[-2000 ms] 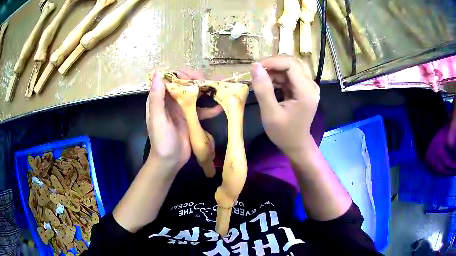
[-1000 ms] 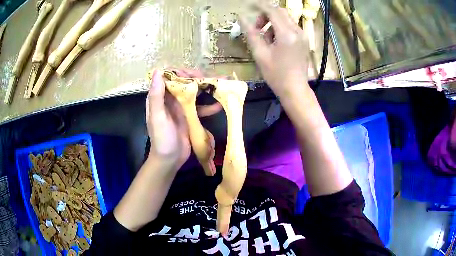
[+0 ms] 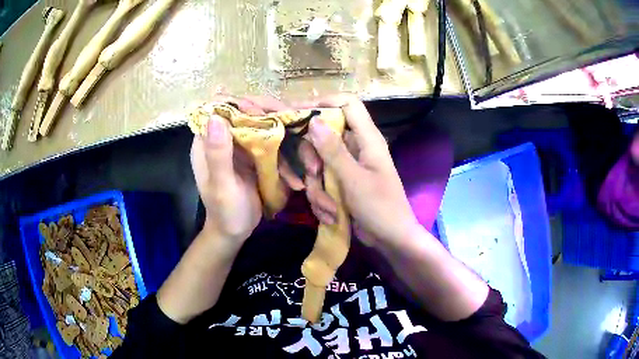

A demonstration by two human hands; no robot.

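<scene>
My left hand (image 3: 230,172) holds a pale-tan moulded leg piece (image 3: 268,158) by its foot end, thumb on the looped rim around the opening. My right hand (image 3: 361,168) grips the upper part of a second leg piece (image 3: 328,252), which hangs down with its narrow end lowest. The two foot ends are side by side above my lap, at the bench's front edge. A small dark bit (image 3: 306,120) shows between them by my right thumb. My fingers hide part of both legs.
A greyish work plate (image 3: 315,56) with a whitish lump (image 3: 317,28) lies on the tan bench. Tan legs (image 3: 115,45) lie left; more (image 3: 390,35) lie right, near a black cable (image 3: 441,52). Blue bins stand below: left with brown pieces (image 3: 87,273), right whitish inside (image 3: 483,231).
My right hand went up over the work plate, then came back down and took hold of the right leg piece. The left hand keeps its hold; its leg now shows more of the foot opening.
</scene>
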